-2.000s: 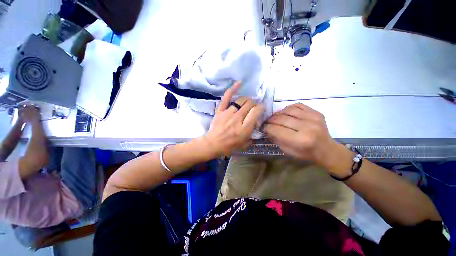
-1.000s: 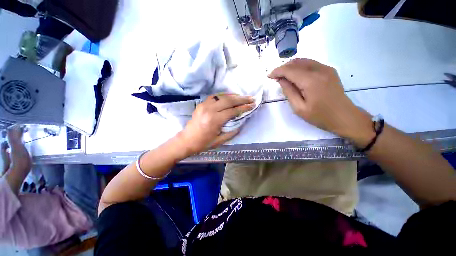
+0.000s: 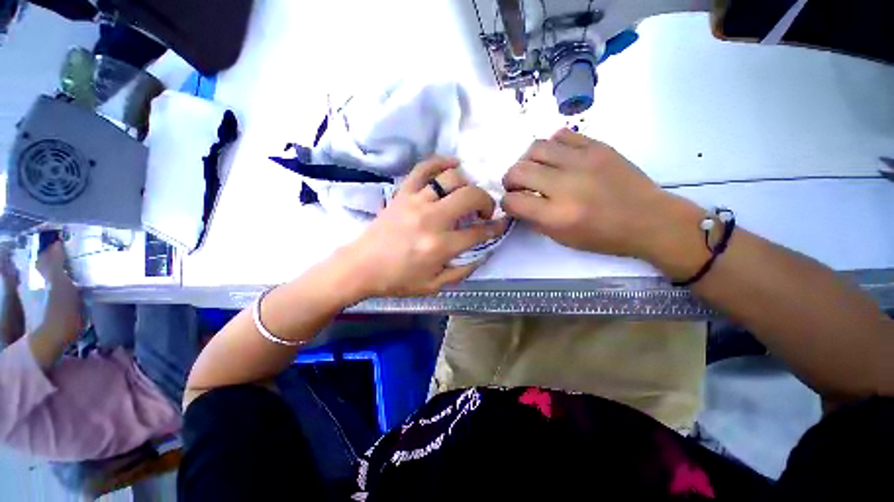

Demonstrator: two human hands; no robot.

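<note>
A crumpled pale cloth piece with dark edges lies on the white table left of the needle area. My left hand holds its near edge with fingers curled, a dark ring on one finger. My right hand is just right of it, fingertips pinched at the cloth's right edge, close to the left fingertips. What lies between the fingertips is hidden. The machine's needle and presser area is above the hands, partly lost in glare. A grey-blue cylinder sits beside it.
A measuring tape runs along the table's front edge. A white piece with ragged dark edge lies left, beside a grey machine housing with a fan. A person in pink sits at the left. A blue bin is below the table.
My right hand has moved left and down from near the needle area to the cloth beside my left hand. The left fingers have curled more. The camera view has shifted slightly.
</note>
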